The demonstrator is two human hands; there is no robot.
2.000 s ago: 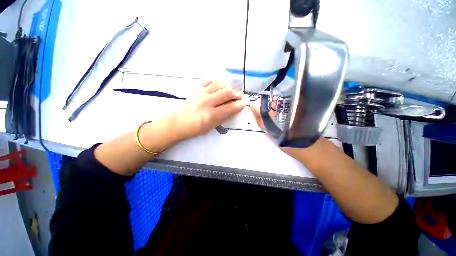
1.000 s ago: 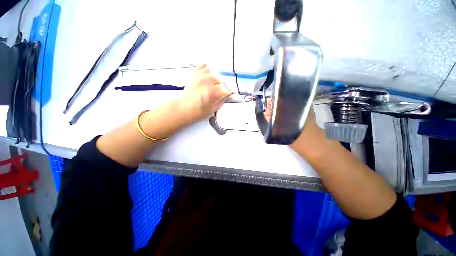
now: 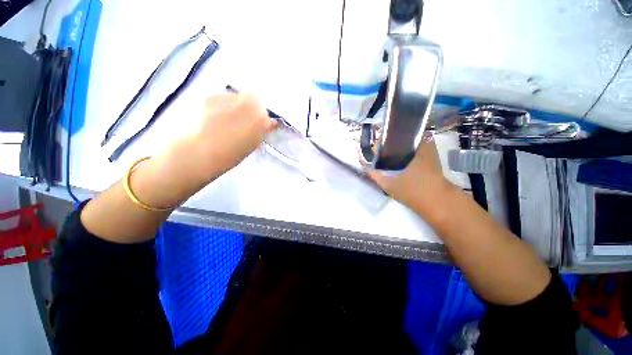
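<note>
A light strip (image 3: 326, 168) with a dark edge lies slantwise in front of the needle area. My left hand (image 3: 232, 128), with a gold bangle on the wrist, is closed on its left end, left of the needle area. A short dark end shows above that hand. My right hand (image 3: 412, 177) is at the strip's right end, under the shiny metal guard (image 3: 410, 100); its fingertips are partly hidden, so its grip is unclear. The presser foot area is mostly hidden behind the guard.
Sewn pieces (image 3: 161, 93) lie on the table at left. Black strips (image 3: 48, 118) hang at the far left edge. The tension assembly (image 3: 485, 132) is on the machine head. A stack of cut pieces (image 3: 540, 208) is at right. A scale (image 3: 305, 237) runs along the front edge.
My left hand has moved left, away from the needle area, pulling the strip into view at a slant. My right hand remains under the guard. The view has shifted slightly.
</note>
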